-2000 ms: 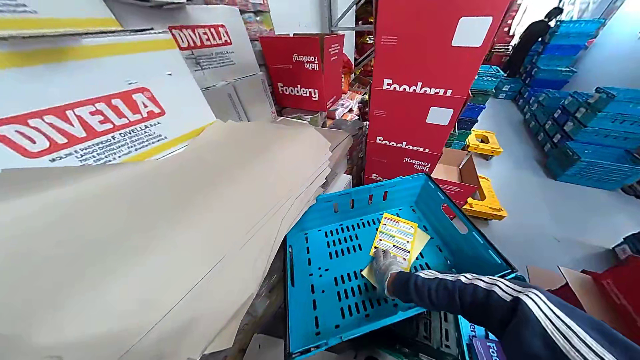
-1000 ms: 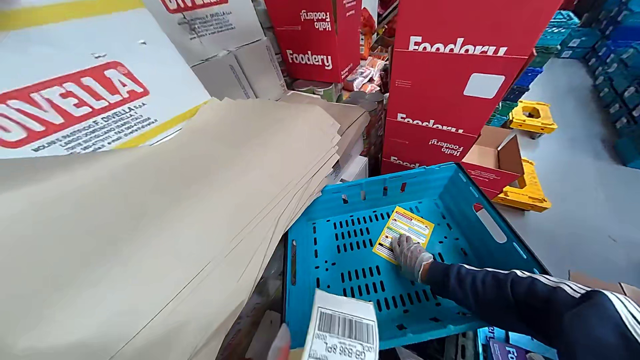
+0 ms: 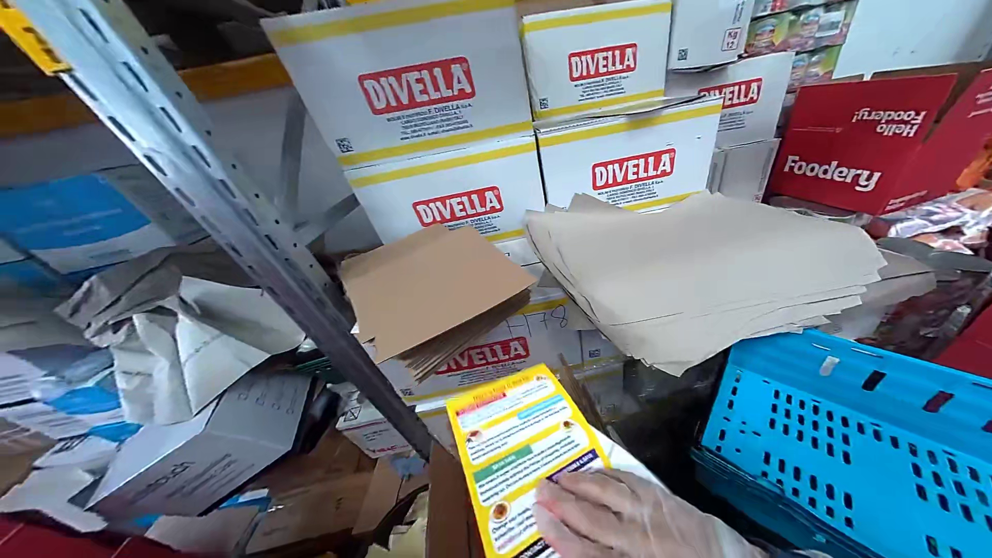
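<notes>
My right hand (image 3: 628, 515), in a clear glove, comes in at the bottom centre from the right. It is shut on a yellow-edged printed leaflet (image 3: 527, 457), its fingers lying over the leaflet's lower right part. A white surface shows along the leaflet's right edge; what it belongs to is unclear. To the right of the hand is a blue plastic crate (image 3: 837, 442) with a slotted base, partly cut off by the frame. My left hand is not in view.
Cardboard sheets (image 3: 434, 291) and a stack of brown paper (image 3: 721, 263) lie before stacked Divella boxes (image 3: 457, 174). A slotted metal upright (image 3: 232, 209) slants across the left. Crumpled paper (image 3: 194, 333) and a white box (image 3: 209, 442) are at left, a red Foodery box (image 3: 860, 147) at right.
The view has swung left. My right hand was over the blue crate with a yellow leaflet; it is now left of the crate, holding a leaflet. The labelled white box seen earlier cannot be clearly made out.
</notes>
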